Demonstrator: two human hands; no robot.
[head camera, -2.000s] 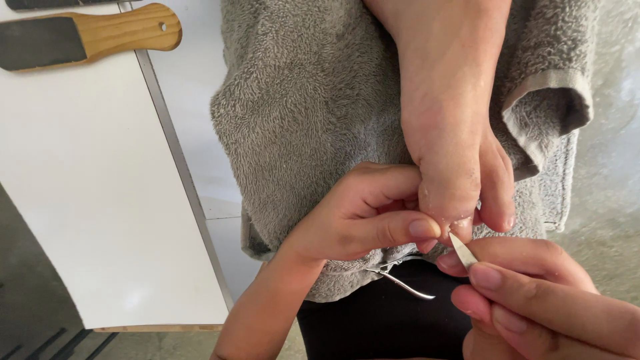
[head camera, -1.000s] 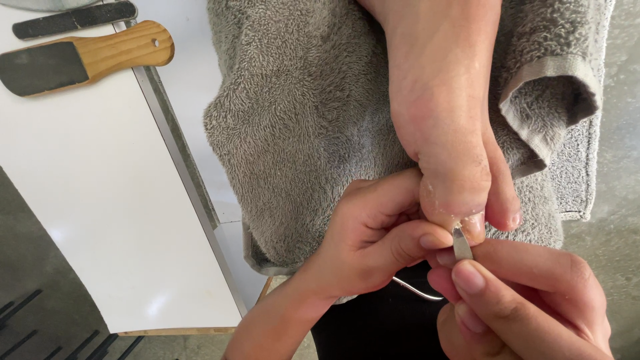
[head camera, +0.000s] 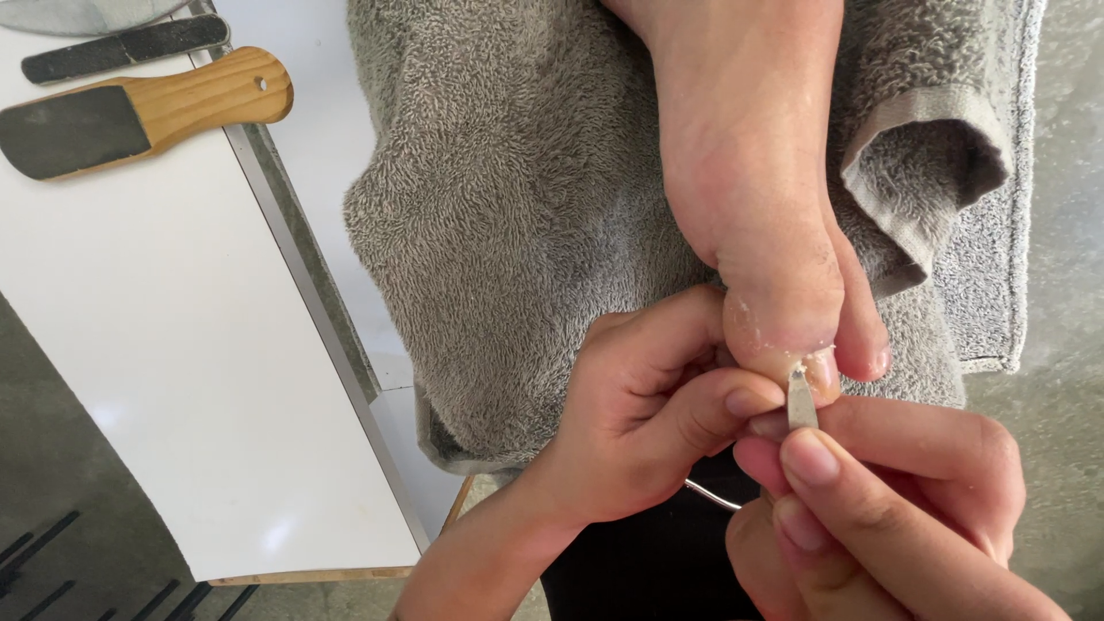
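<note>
A bare foot (head camera: 750, 155) rests on a grey terry towel (head camera: 509, 216), its toes pointing down the view. My left hand (head camera: 647, 405) grips the big toe (head camera: 776, 302) from the left, thumb near the toe's end. In my right hand (head camera: 888, 492) is a small flat metal tool (head camera: 801, 404), pinched between thumb and fingers; its tip touches the edge of the big toenail (head camera: 824, 373). Whitish crumbs lie around the tip and on the skin. The rest of the tool is hidden by my fingers.
On the white tabletop (head camera: 224, 362) at left lie a wooden-handled foot file (head camera: 147, 112), a black nail file (head camera: 125, 49) and part of a grey object (head camera: 86, 13). A thin shiny metal piece (head camera: 712, 496) shows below my left hand. The towel's rolled edge (head camera: 923, 164) is right of the foot.
The metal tool has gone from a slanted to a nearly upright position at the toenail. Of the thin metal piece below my left hand, less shows now. The view has shifted slightly.
</note>
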